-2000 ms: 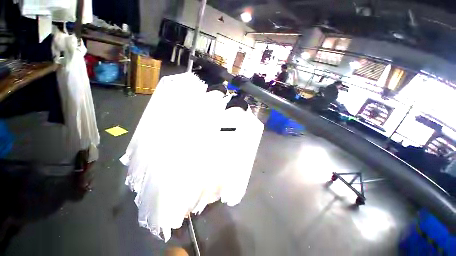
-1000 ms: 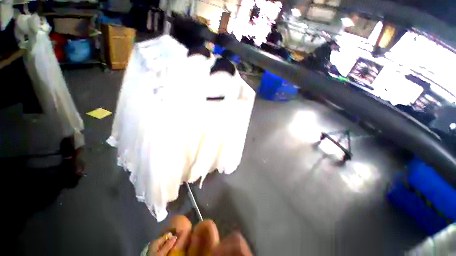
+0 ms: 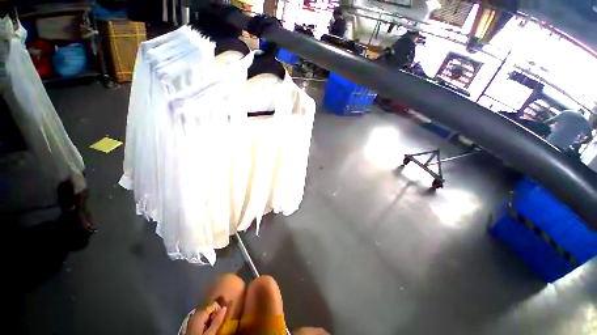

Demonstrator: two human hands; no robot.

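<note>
White long-sleeved garments (image 3: pixel 203 144) hang packed in a row in front of me. The nearest has a small dark neck label (image 3: pixel 260 114) and a black hanger (image 3: pixel 266 64). My left hand (image 3: pixel 208 318) is low over my knees, its fingers curled; whether it holds something small cannot be told. My right hand (image 3: pixel 310 331) is mostly cut off by the bottom edge, with only a blurred part showing. Neither visible hand part touches the garments.
A thick dark rail (image 3: pixel 406 85) crosses diagonally at the upper right. A pale base bar (image 3: pixel 246 254) runs toward my knees. Blue crates (image 3: pixel 537 229) and a wheeled rack base (image 3: pixel 429 167) stand at right. A white garment (image 3: pixel 39 105) hangs at left. Yellow paper (image 3: pixel 106 144) lies on the floor.
The view has tilted down and shifted right, so the garments appear higher and further left. My knees and hands have come into view; the right hand has since dropped mostly out of frame.
</note>
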